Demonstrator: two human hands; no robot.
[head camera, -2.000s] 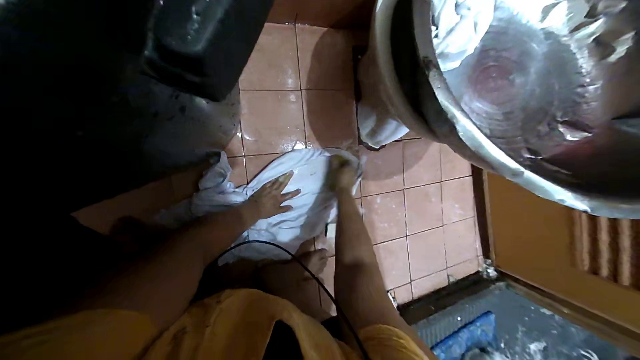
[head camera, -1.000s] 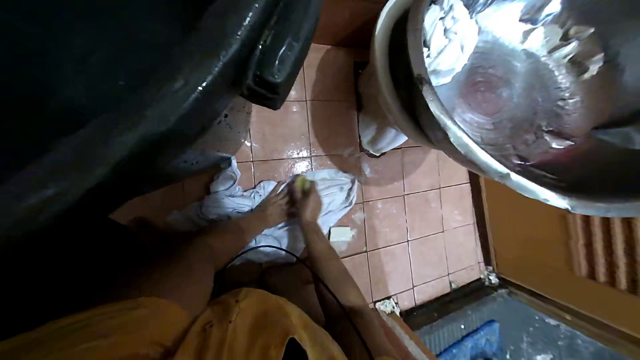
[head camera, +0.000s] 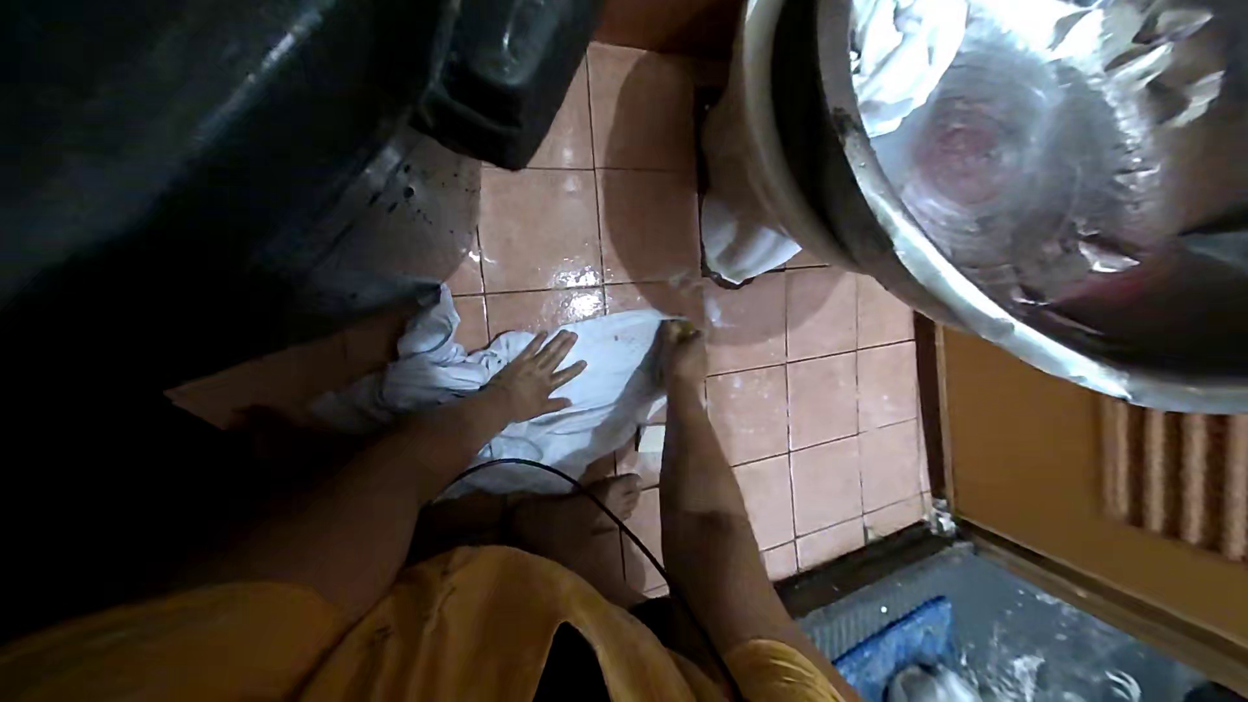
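Note:
A wet white cloth (head camera: 609, 375) lies spread over the tiled floor, with its left part bunched up. My left hand (head camera: 538, 378) rests flat on it, fingers spread, holding nothing. At the cloth's right edge is my right hand (head camera: 682, 343), its fingers curled around a small yellowish thing, possibly a brush or a sponge; the hand hides most of it. A pale rectangular block (head camera: 651, 439), maybe soap, lies on the floor beside the cloth, left of my right forearm.
A large metal basin (head camera: 926, 258) with water and white cloth in it stands at the upper right, over a pale tub. A big black plastic container (head camera: 292, 117) fills the upper left. A dark cable (head camera: 585, 485) crosses below my hands. An orange-brown door (head camera: 1024, 439) is at the right.
One second ago my hands were close together over the cloth; now my right hand is out at its right edge and my left hand lies flat. The cloth is spread wider.

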